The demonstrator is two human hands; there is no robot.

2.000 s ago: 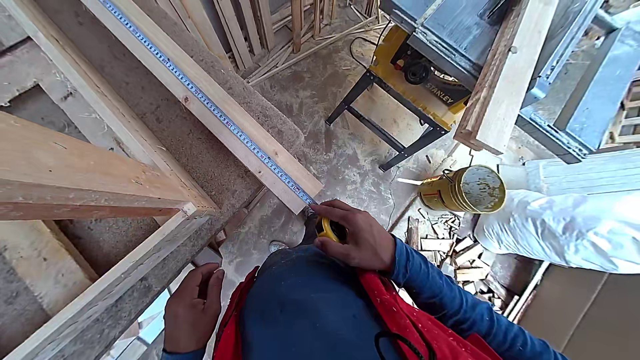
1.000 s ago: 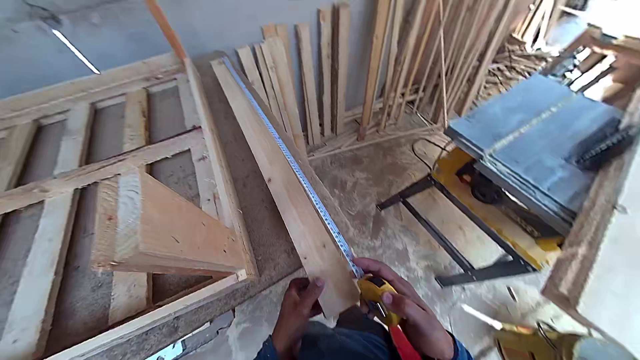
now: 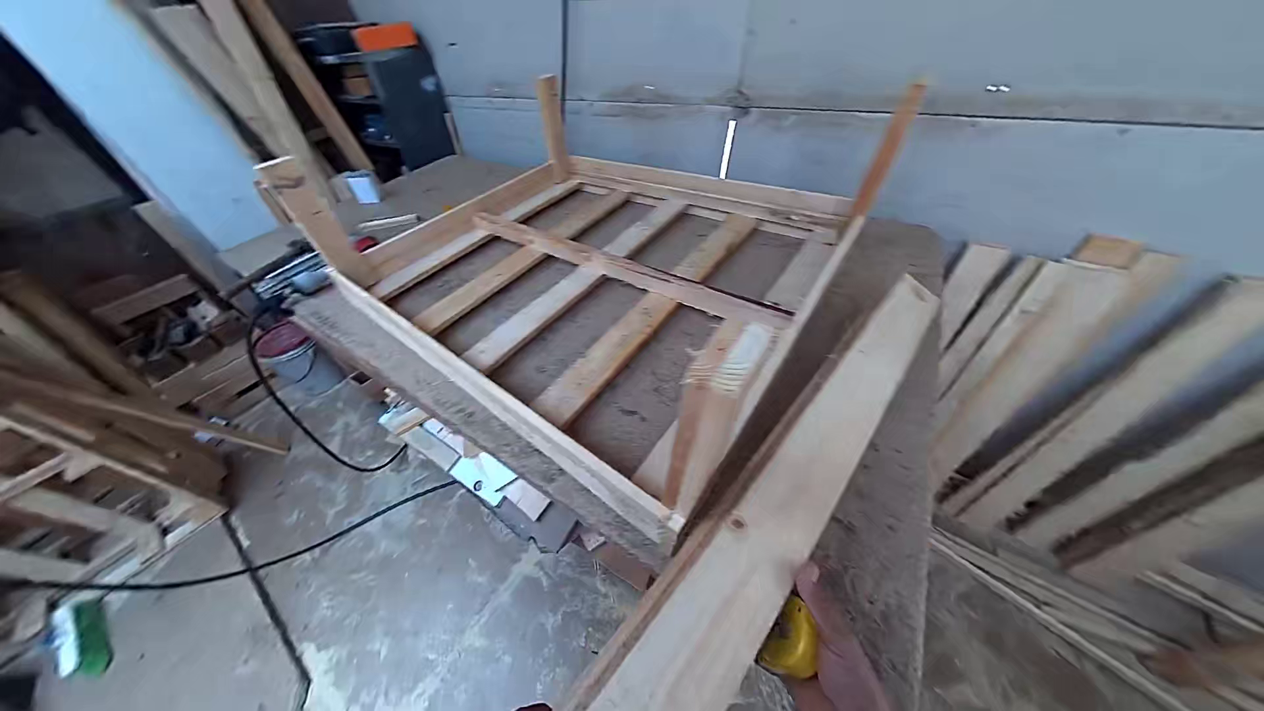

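Note:
A long pine board (image 3: 765,513) slants up from the bottom edge, its far end over the bench's right side. At its right edge, my right hand (image 3: 837,642) holds a yellow tape measure (image 3: 790,640), with a fingertip against the board. No blade of the tape shows. My left hand is not in view; the near end of the board is cut off by the frame. Left of the board, a slatted wooden frame (image 3: 504,390) with upright legs at its corners lies on the workbench (image 3: 889,494).
Planks (image 3: 1057,346) lean against the wall at right. Black cables (image 3: 336,538) cross the floor at left, near a bucket (image 3: 296,357) with a reddish top. Scrap wood (image 3: 89,464) is piled at far left, and offcuts (image 3: 484,474) show below the bench edge.
The blue-white tape blade that lay along the board is no longer visible. The board's near end now reaches the bottom edge of the picture. My left hand has left view. The view has swung left.

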